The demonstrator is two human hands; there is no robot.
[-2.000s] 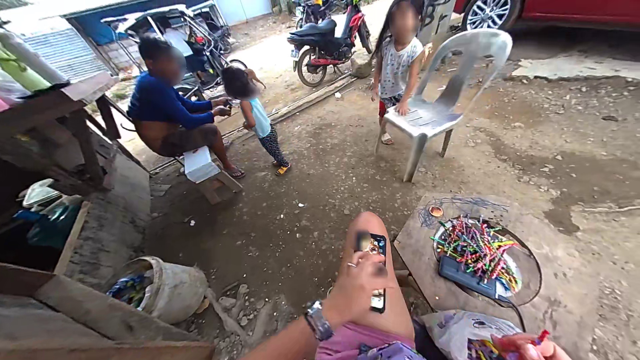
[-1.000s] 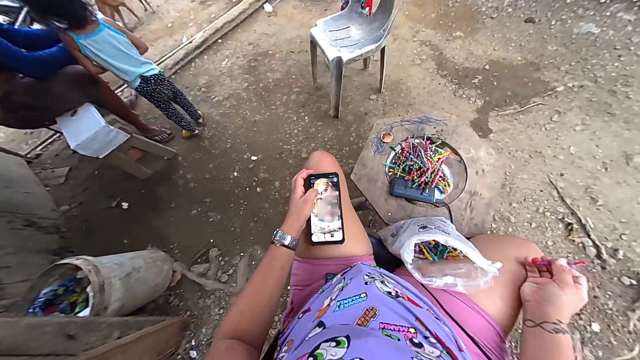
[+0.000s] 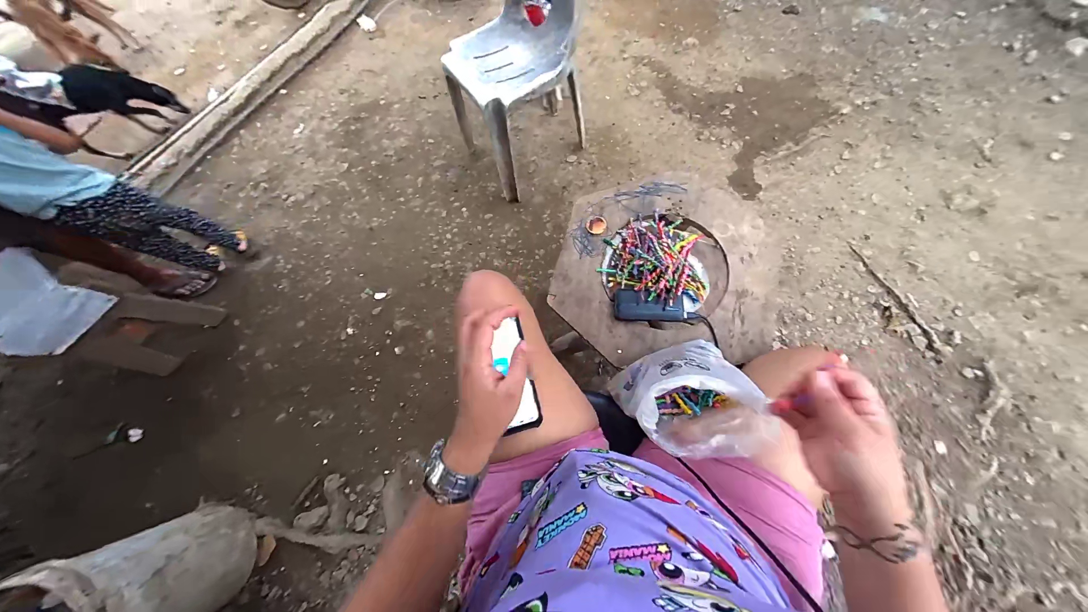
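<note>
My left hand [image 3: 491,374] lies over a smartphone [image 3: 523,408] on my left thigh, fingers around its upper part; the screen is lit. Raised over my right thigh, my right hand [image 3: 837,416] pinches a small red and purple piece [image 3: 790,403], blurred. An open clear plastic bag [image 3: 680,365] holding colourful twisted pieces [image 3: 693,399] rests between my thighs, left of my right hand. Beyond it, a heap of similar colourful twisted sticks [image 3: 654,255] fills a round plate on a wooden board [image 3: 586,331]. A black power bank [image 3: 650,306] with a cable lies at the plate's near edge.
A grey plastic chair [image 3: 510,64] stands beyond the board. At left are a person in patterned trousers [image 3: 136,223], a low wooden bench [image 3: 170,308] and a black dog [image 3: 115,89]. A whitish bucket [image 3: 170,557] lies tipped at lower left. A stick [image 3: 897,297] lies on the ground at right.
My right hand has moved inward toward the bag with the small piece. My left fingers now reach across the phone, whose screen has turned mostly white. The view has tilted down since the earliest frame.
</note>
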